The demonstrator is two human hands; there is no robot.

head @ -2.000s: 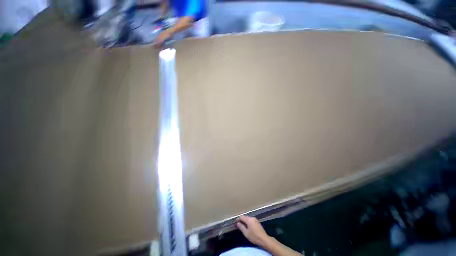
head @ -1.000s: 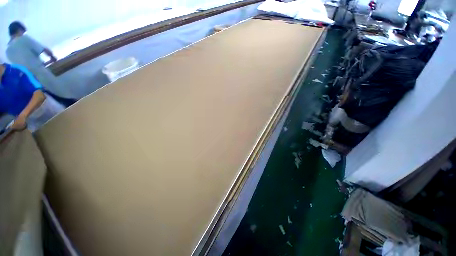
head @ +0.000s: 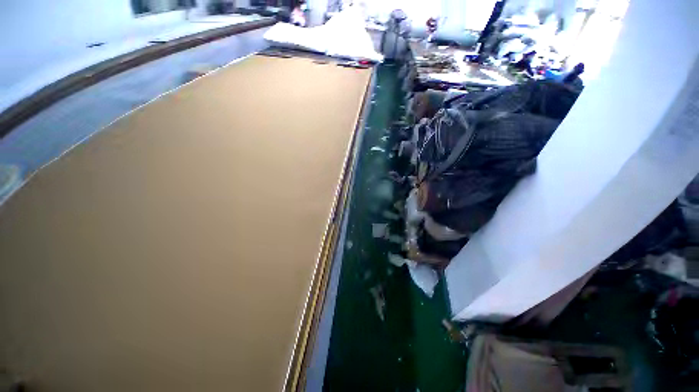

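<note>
A wide tan fabric ply [head: 191, 207] lies over the long table, smooth and flat. Its selvedge runs as a thin pale line along the right long edge, above the layered edge of the lay [head: 319, 283]. At the far end, small dark items and a red spot lie by the cut end. White crumpled sheeting [head: 326, 37] lies behind them. Neither of my hands is in the picture. A small dark blurred shape at the bottom left corner cannot be made out.
A green floor [head: 368, 306] with scraps runs along the table's right side. Dark bundles [head: 483, 138] are stacked beside it. A white pillar [head: 567, 191] stands at the right, with tan cloth pieces [head: 513, 367] below it. Another long table edge [head: 130, 61] runs at the left.
The view has turned right and along the table. The second worker, another person, the white tub and the folded cloth at the left have left the picture. The pillar and bundles show larger.
</note>
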